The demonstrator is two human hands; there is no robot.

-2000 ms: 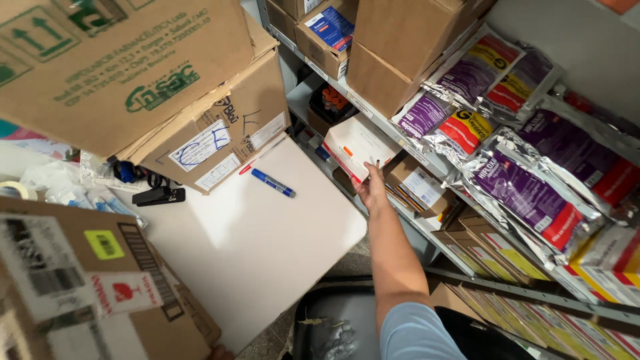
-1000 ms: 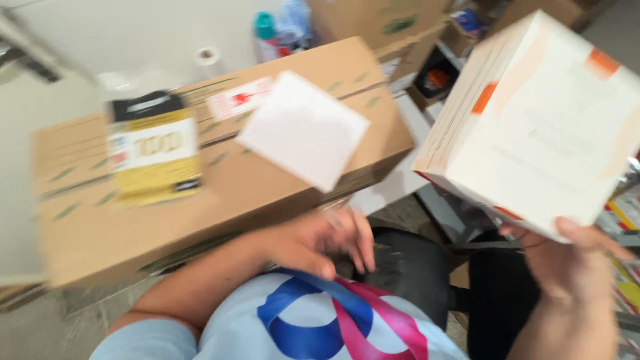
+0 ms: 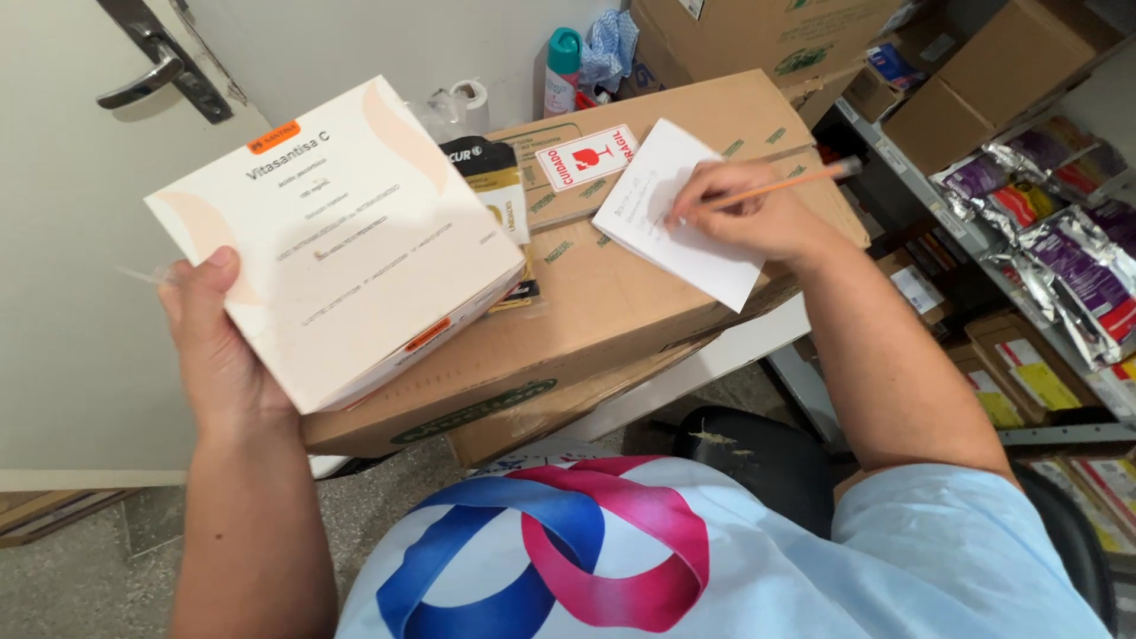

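Observation:
My left hand [image 3: 217, 346] grips a white and peach medicine carton [image 3: 337, 240] by its left edge, tilted toward the camera. In my right hand [image 3: 741, 209] is an orange pencil [image 3: 781, 186], its lower end over a white sheet of paper [image 3: 657, 240] that bears handwriting. The paper lies on a large closed cardboard box [image 3: 568, 302], beside a red and white fragile sticker [image 3: 587, 158]. A black, gold and white packet [image 3: 506, 200] lies on the box too, partly hidden behind the medicine carton.
Behind the box stand a spray can [image 3: 562, 75], a paper roll [image 3: 472, 105] and a crumpled blue cloth [image 3: 611, 44]. Metal shelving [image 3: 932, 195] with cartons and silvery purple packs [image 3: 1083, 266] is at right. A door handle [image 3: 142, 84] is upper left; a black chair [image 3: 754, 453] is below.
The medicine carton, in my right hand one second ago, is now in my left hand at the left. My right hand now holds a pencil at the paper. The view has swung from the shelves.

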